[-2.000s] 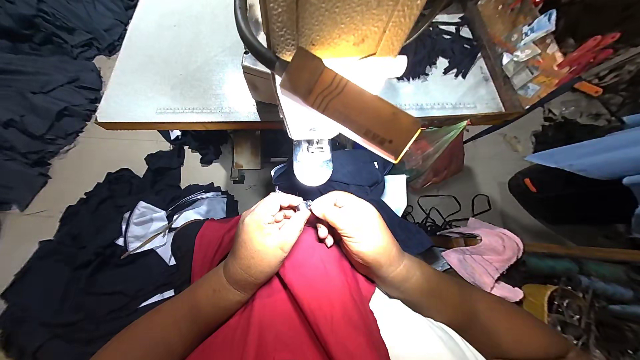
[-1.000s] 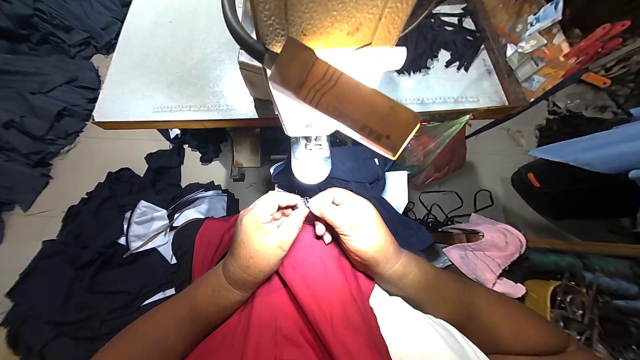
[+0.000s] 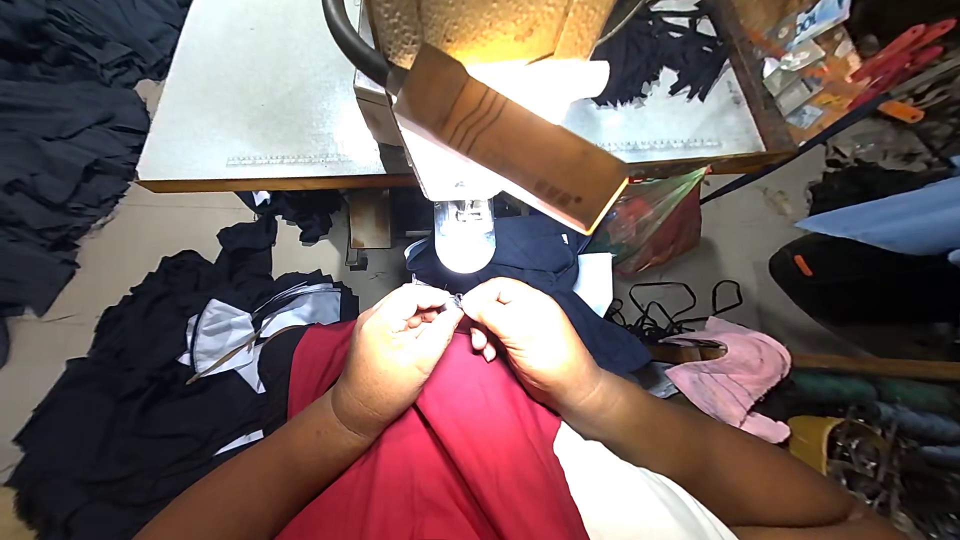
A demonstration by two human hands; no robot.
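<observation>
My left hand [image 3: 397, 341] and my right hand [image 3: 529, 337] meet at the fingertips in the middle of the view. Between them they pinch a small dark item [image 3: 456, 301], perhaps a bit of thread or cloth; it is too small to tell which. Red fabric [image 3: 480, 435] lies below both hands, over my lap. Just beyond the fingertips is the machine's clear rounded guard [image 3: 465, 236], brightly lit. Dark navy cloth [image 3: 517, 251] hangs behind the fingers. An oblong brown-topped lamp head [image 3: 510, 139] slants above the guard.
The machine stands on a white worktable [image 3: 262, 97] with a wooden edge. Heaps of black cloth [image 3: 150, 390] lie at the left. At the right are a plastic bag [image 3: 660, 217], black cords [image 3: 667, 300], pink cloth [image 3: 739, 367] and red-handled tools [image 3: 900, 60].
</observation>
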